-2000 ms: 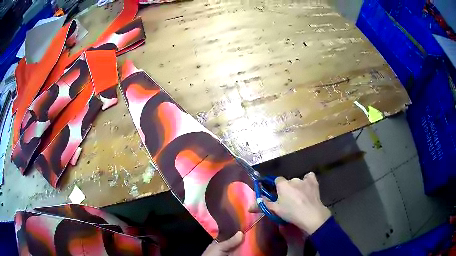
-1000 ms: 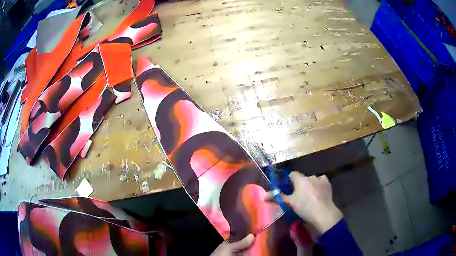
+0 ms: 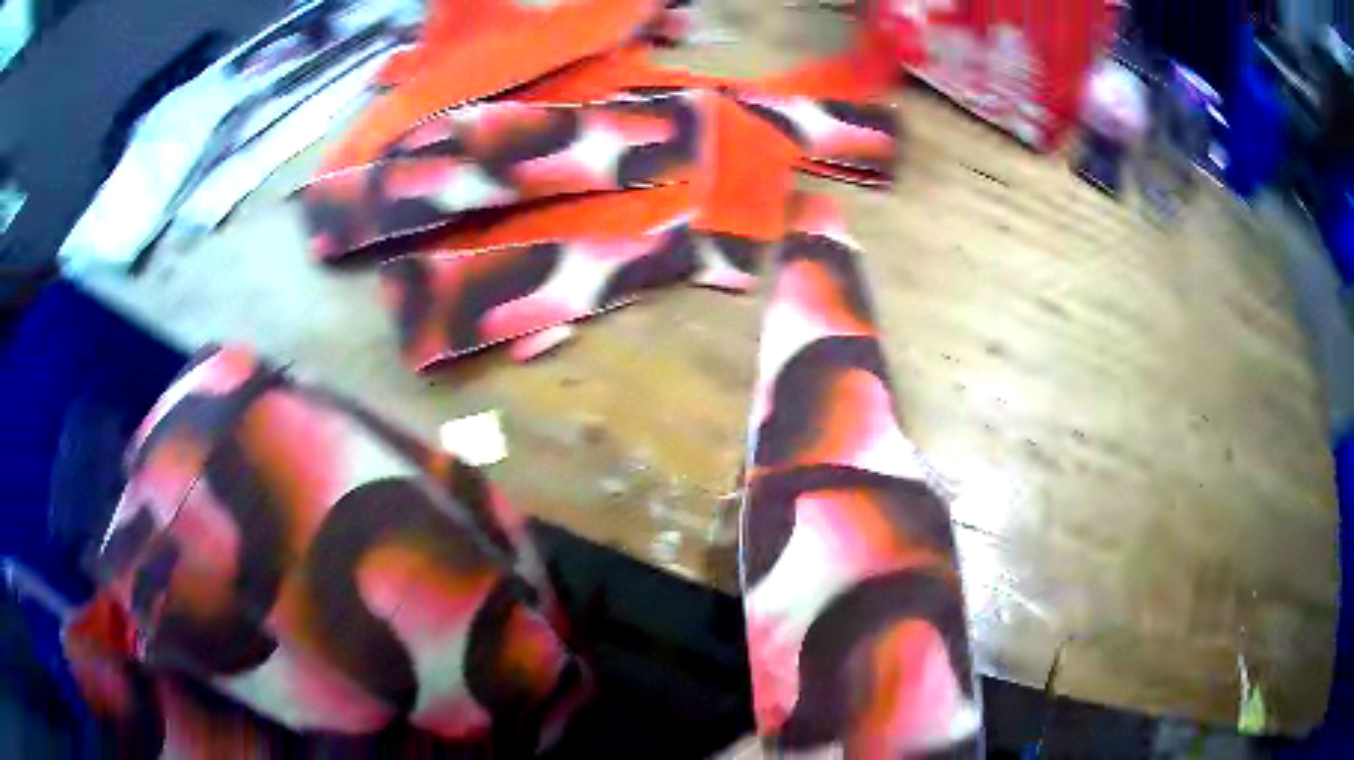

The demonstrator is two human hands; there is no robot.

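Observation:
A long printed fabric panel in brown, pink, orange and white lies over the table and hangs over its front edge to the bottom of the picture. Its narrow end points away from me. A small blurred skin-coloured patch shows at the bottom edge beside the panel; I cannot tell which hand it belongs to. Otherwise my hands are out of the picture. The scissors are not in view.
A thick pile of the same print is at the lower left, by the table edge. Loose orange and printed panels lie at the back left. White sheets are at the far left. A red patterned bag is at the back.
The view has swung to the left, and the table things sit further right in the picture. My right hand and the scissors have left the picture. The left hand is no longer clearly seen.

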